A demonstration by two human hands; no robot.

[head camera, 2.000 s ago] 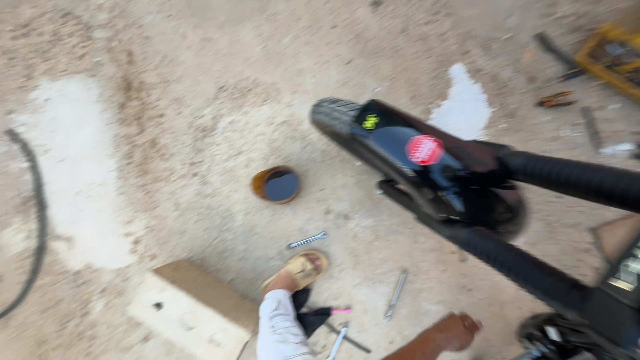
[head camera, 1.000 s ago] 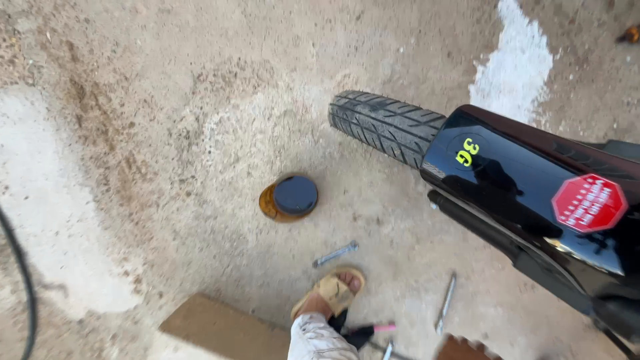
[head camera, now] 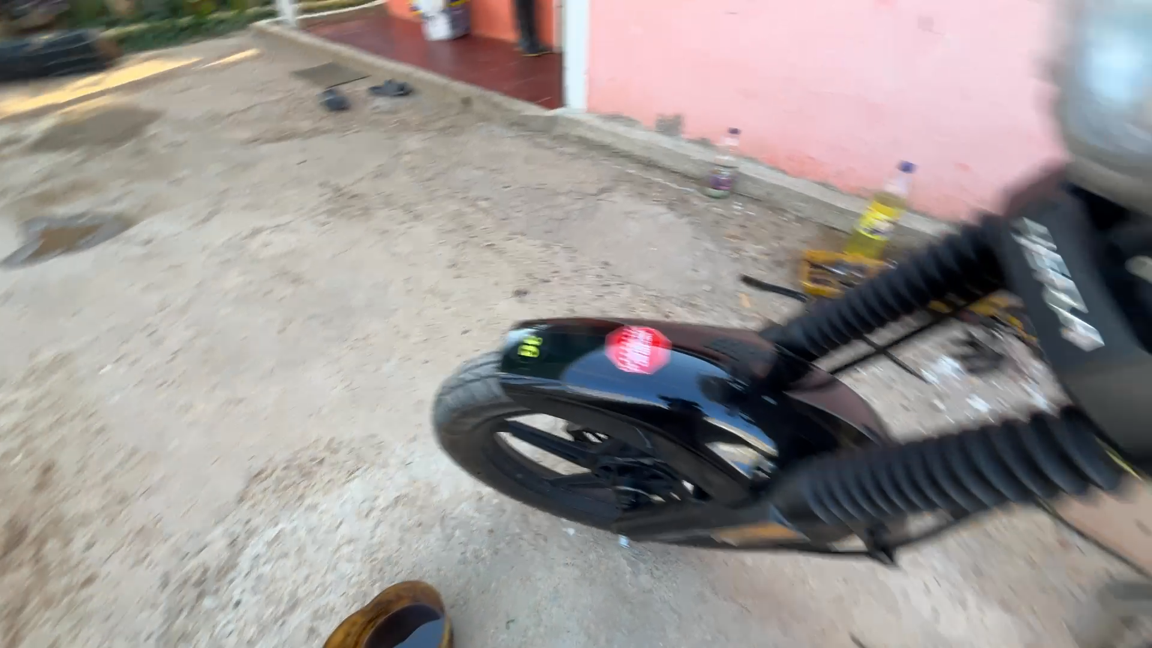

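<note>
Neither of my hands shows in the head view now. A motorcycle's front wheel (head camera: 472,405) stands on the rough ground, under a glossy black front fender (head camera: 594,369) that bears a red sticker and a yellow-green mark. Ribbed black rubber fork gaiters (head camera: 954,468) rise to the right, and the blurred headlight is cut off at the top right. At the bottom edge sits a brown container (head camera: 360,625) of dark liquid, partly out of view.
Beyond the wheel, a yellow tool tray (head camera: 821,274) lies near a bottle of yellow liquid (head camera: 877,220). Another bottle (head camera: 723,166) stands by the pink wall (head camera: 810,81). Dark footwear (head camera: 391,88) lies near the raised red floor (head camera: 441,54), where a person's leg (head camera: 526,27) shows.
The view has swung up toward the wall and doorway. The hand seen at the bottom two seconds ago, the sandaled foot and the wrenches are out of view.
</note>
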